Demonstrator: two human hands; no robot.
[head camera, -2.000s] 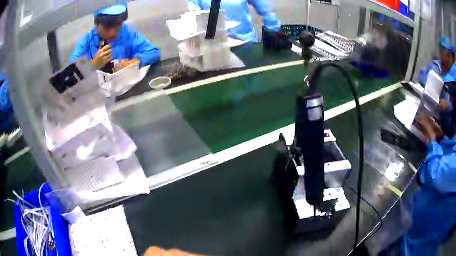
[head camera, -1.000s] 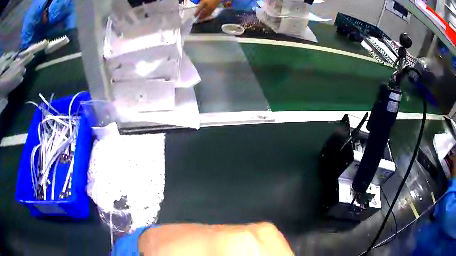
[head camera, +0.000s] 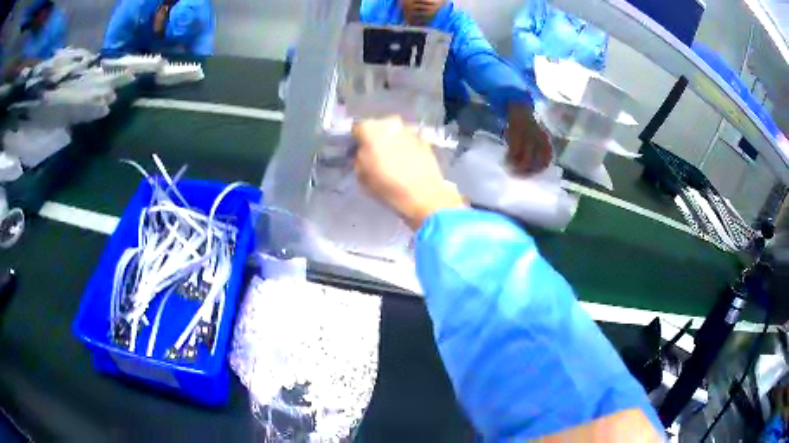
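Note:
My right hand (head camera: 394, 169) reaches forward from the lower right in a blue sleeve. It is over the stack of white plastic housings (head camera: 359, 216) behind the clear panel's post. Its fingers are bent at a housing edge, but blur hides whether they grip it. A white housing with a black rectangular area (head camera: 394, 86) stands upright just behind the hand. A strip of skin shows at the bottom edge below my sleeve; it may be my left hand, cut off by the frame, and its fingers are not visible.
A blue bin (head camera: 164, 376) of white cables is at left, beside a speckled white foam pad (head camera: 324, 333) with crumpled clear plastic. A black screwdriver (head camera: 701, 355) stands at right. Across the belt, another worker's hand (head camera: 528, 143) rests on a white sheet (head camera: 510, 190).
The view has turned left, so the bin and pad sit further right and lower. My right arm has come in and reached to the housing stack. The other worker's hand has moved onto the white sheet.

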